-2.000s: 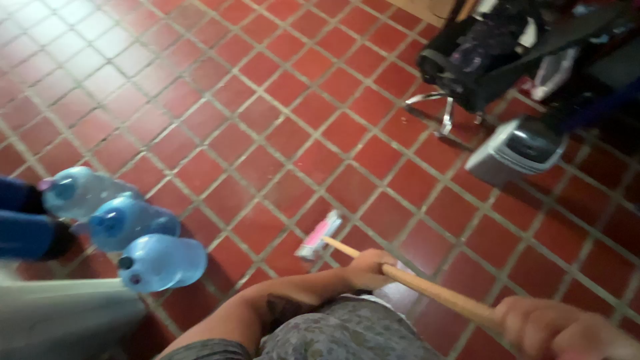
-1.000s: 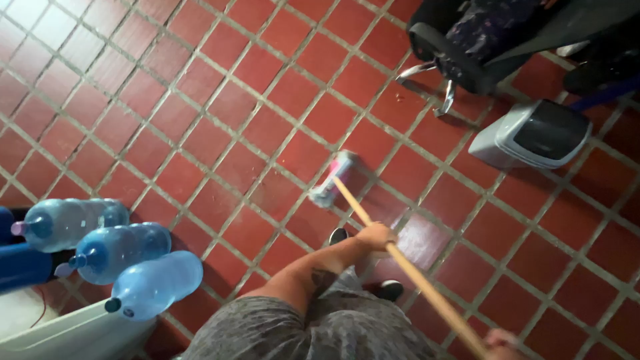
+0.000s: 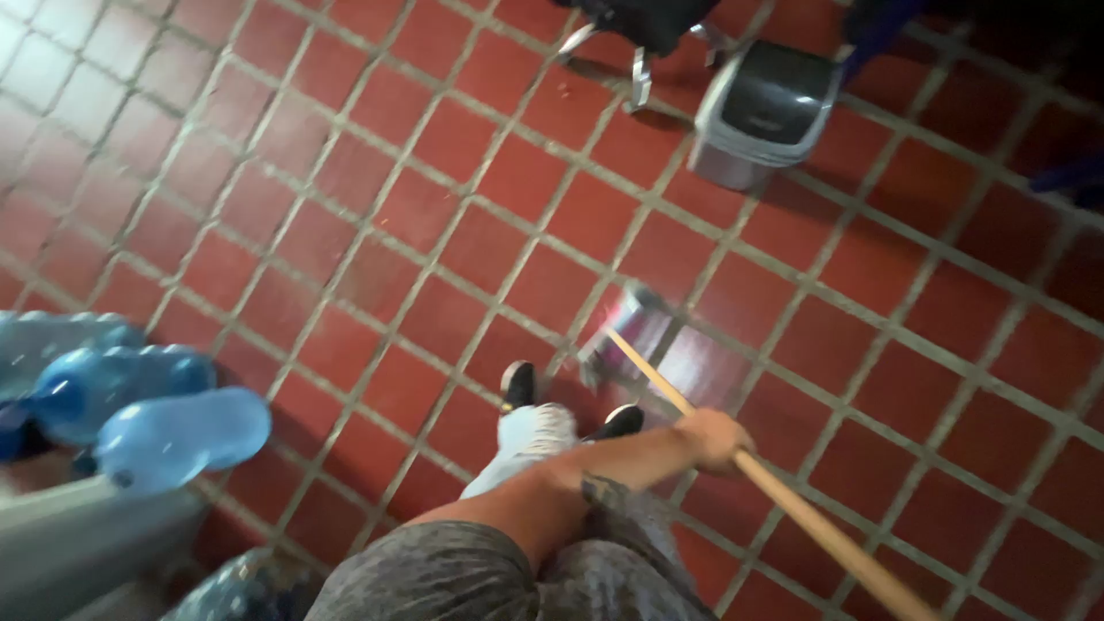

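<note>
My left hand (image 3: 716,442) is closed around the wooden handle (image 3: 811,522) of a broom, partway along its length. The handle slants from the lower right edge up to the broom head (image 3: 623,332), which is pinkish and pale, blurred, and against the red tiled floor (image 3: 535,276). The head lies just beyond my dark shoes (image 3: 519,385), nearer the right one. My right hand is out of view, as is the upper end of the handle.
Several large blue plastic water bottles (image 3: 185,438) lie at the left, beside a pale container edge (image 3: 95,526). A grey waste bin with a black lid (image 3: 772,95) stands at the upper right, near a chair's metal legs (image 3: 640,79).
The broom head has moved from in front of my feet to nearer my right shoe. My right hand, seen on the handle earlier, has left the view. The view has shifted.
</note>
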